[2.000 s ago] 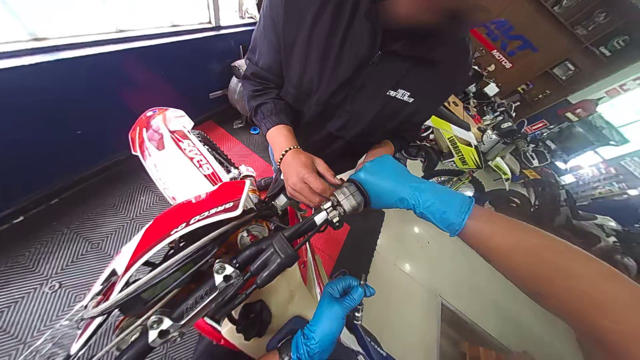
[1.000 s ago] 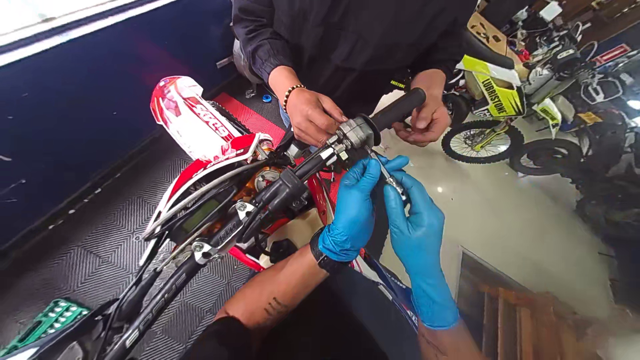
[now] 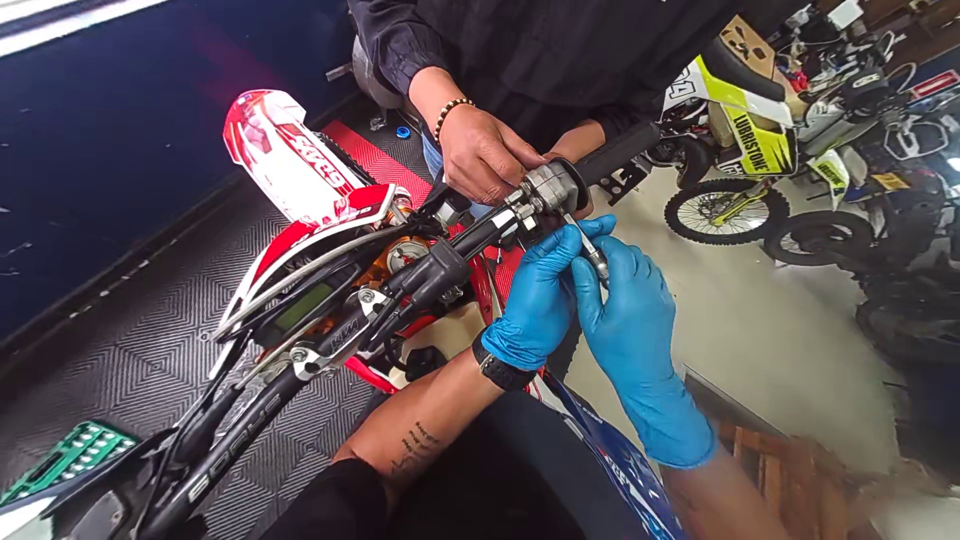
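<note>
A slim metal hand tool (image 3: 592, 255) slants up to the underside of the throttle housing (image 3: 553, 185) on a dirt bike's handlebar (image 3: 232, 442). My right hand (image 3: 630, 307), in a blue glove, grips the tool's lower end. My left hand (image 3: 538, 296), also blue-gloved, has its fingers closed around the upper part of the shaft, just below the housing. The black rubber grip (image 3: 619, 154) extends to the upper right. Another person's hand (image 3: 484, 150), with a beaded bracelet, touches the housing from the far side; their other hand is partly hidden behind the grip. The tool's tip is hard to make out.
The bike's red and white front fender (image 3: 289, 161) points to the upper left. A green socket tray (image 3: 71, 457) lies on the ribbed floor mat (image 3: 150, 360) at lower left. A yellow and white dirt bike (image 3: 750, 150) and other motorcycles stand at right. A wooden pallet-like object is at lower right.
Two seconds ago my right hand was on the grip and my left held a tool lower down. Both hands are now together below the throttle housing. The other person's second hand has moved behind the grip.
</note>
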